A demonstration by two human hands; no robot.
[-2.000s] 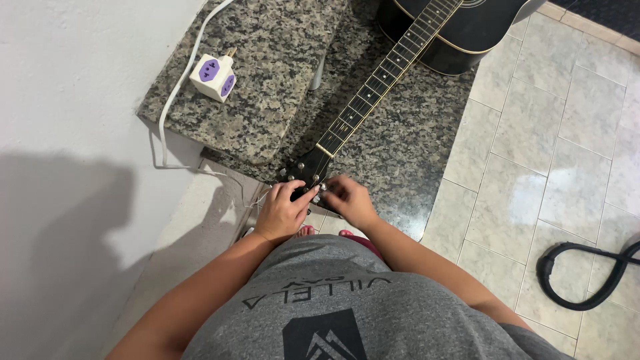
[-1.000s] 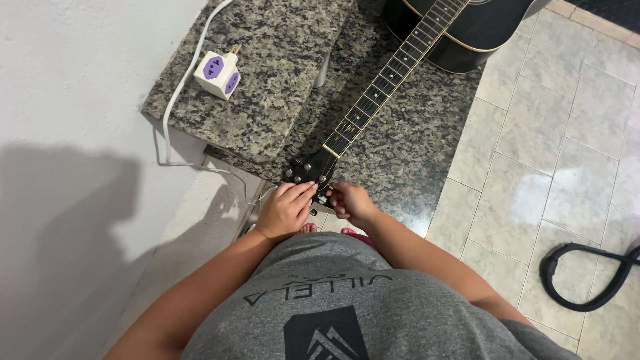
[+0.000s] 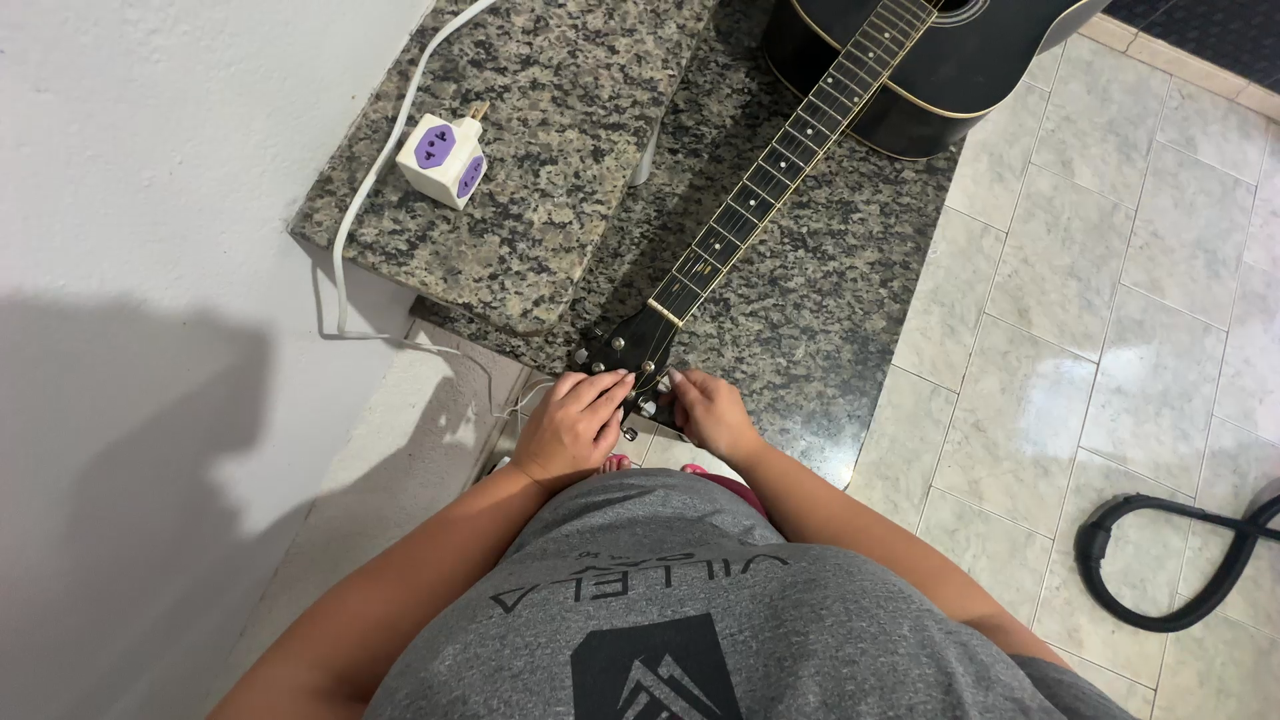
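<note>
A black acoustic guitar (image 3: pixel 925 85) lies face up on a granite slab, its neck (image 3: pixel 765 190) slanting down toward me. My left hand (image 3: pixel 573 425) rests with its fingers on the headstock (image 3: pixel 630 348), near the tuning posts. At the headstock's right side, my right hand (image 3: pixel 708 412) has thumb and finger pinched at a tuning peg (image 3: pixel 663 384); the fingers partly hide it. Another tuning peg (image 3: pixel 629 434) sticks out at the headstock's lower end. Part of the headstock is hidden under my left hand.
On the raised granite slab (image 3: pixel 540 110) at left lie a white plug adapter (image 3: pixel 445 160) with purple sockets and a white cable (image 3: pixel 388 160) that hangs past the edge. A white wall (image 3: pixel 160 150) bounds the left. A black looped strap or hose (image 3: pixel 1110 600) lies on the tiled floor (image 3: pixel 1065 395).
My right hand has shifted slightly at the side of the headstock and its fingers have changed pose. My left hand stays on the headstock.
</note>
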